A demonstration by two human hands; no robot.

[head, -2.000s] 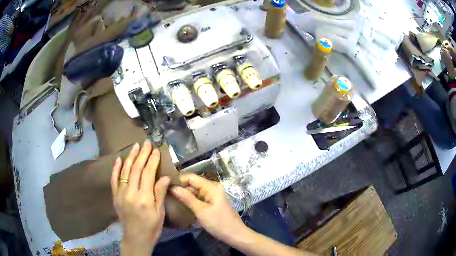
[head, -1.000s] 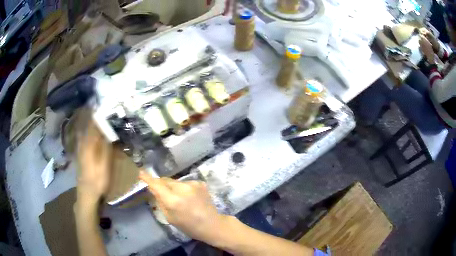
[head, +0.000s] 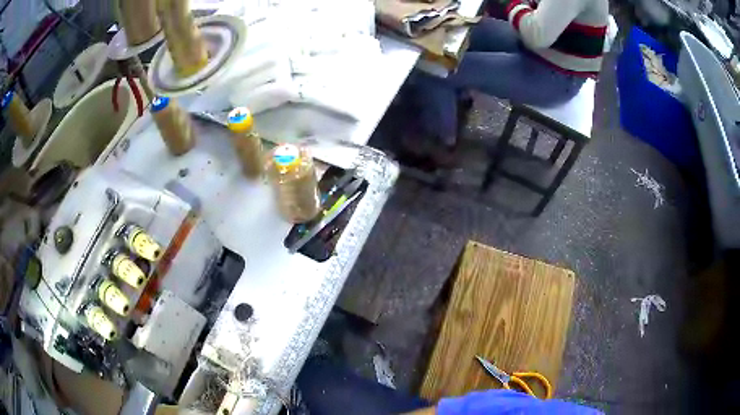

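Note:
Neither my left hand nor my right hand is in the picture. A blue sleeve (head: 511, 403) with a sliver of bare arm is cut off by the bottom edge. The white overlock machine (head: 174, 324) stands at the left, with a slanting row of cream-yellow tension dials (head: 122, 270). A bit of brown fabric (head: 81, 389) shows below it at the lower left edge. Scissors (head: 519, 381) with orange-yellow handles lie on the wooden board or box top (head: 511, 304), blades pointing up-left.
Thread cones (head: 294, 186) stand on the white table (head: 276, 275), beside a recess holding slim tools (head: 329, 215). A seated person in a striped sweater (head: 560, 40) is at the top, on a dark-legged stool (head: 535, 146). A blue bin (head: 653, 101) stands at upper right.
The view has swung to the right; the machine now sits at the far left. Both hands have left the picture. The scissors, the seated person's stool and the blue bin now show.

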